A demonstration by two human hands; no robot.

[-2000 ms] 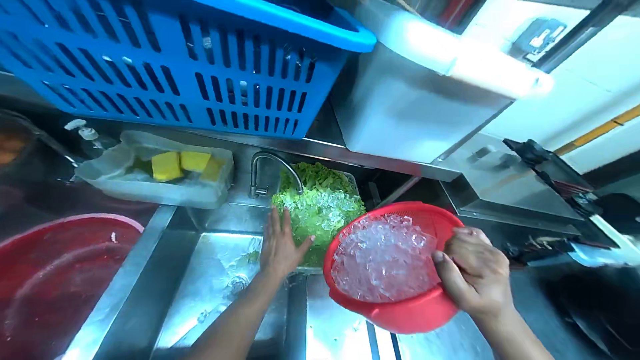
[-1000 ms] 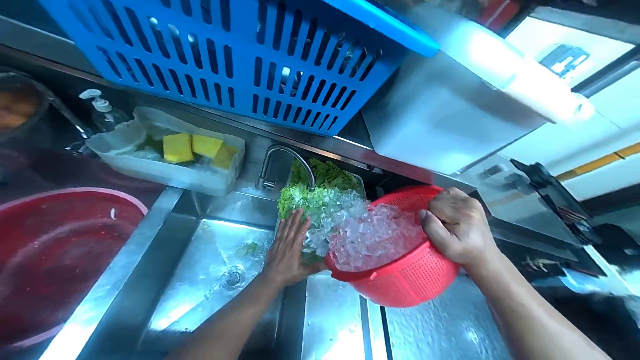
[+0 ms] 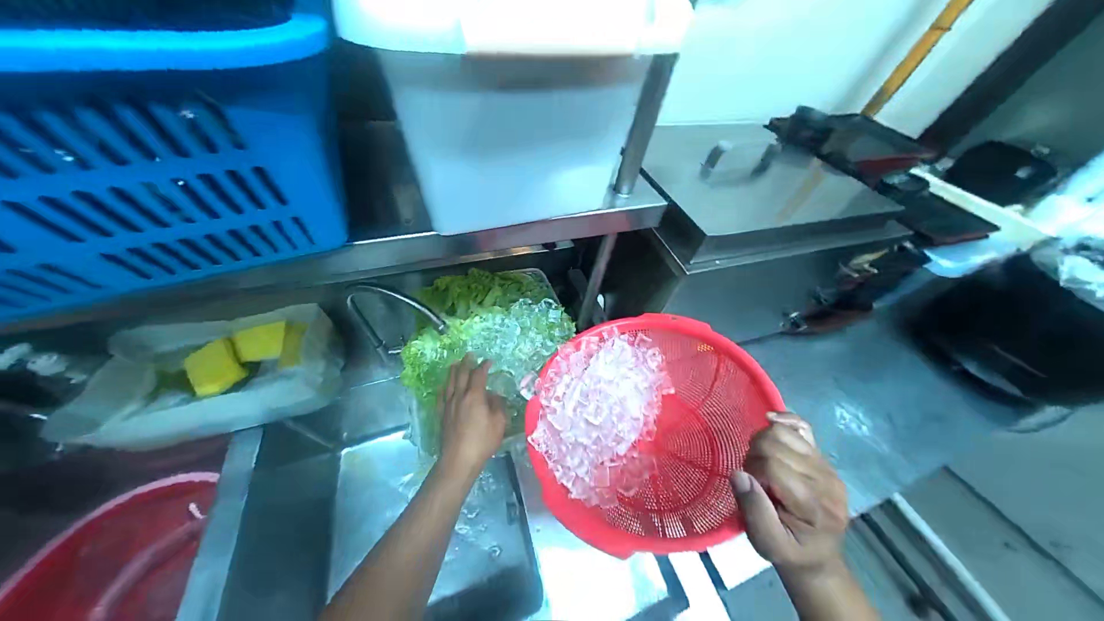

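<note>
My right hand grips the rim of a red plastic colander, thumb on the rim. Ice cubes are gathered on the colander's left side, baring its perforated right side. My left hand lies against green leafy lettuce and the ice on it, at the colander's left; its fingertips are partly hidden among them. The lettuce fills a container whose rim shows at the back. A curved metal faucet reaches over the lettuce.
A stainless steel sink basin lies below my left forearm. To the left are a plastic tub with yellow sponges and a red basin. A blue basket and a white container stand on the shelf behind.
More ice lies on the lettuce than two seconds ago, and the colander holds less, with its right side now bare. My right hand still grips its rim. The view has shifted.
</note>
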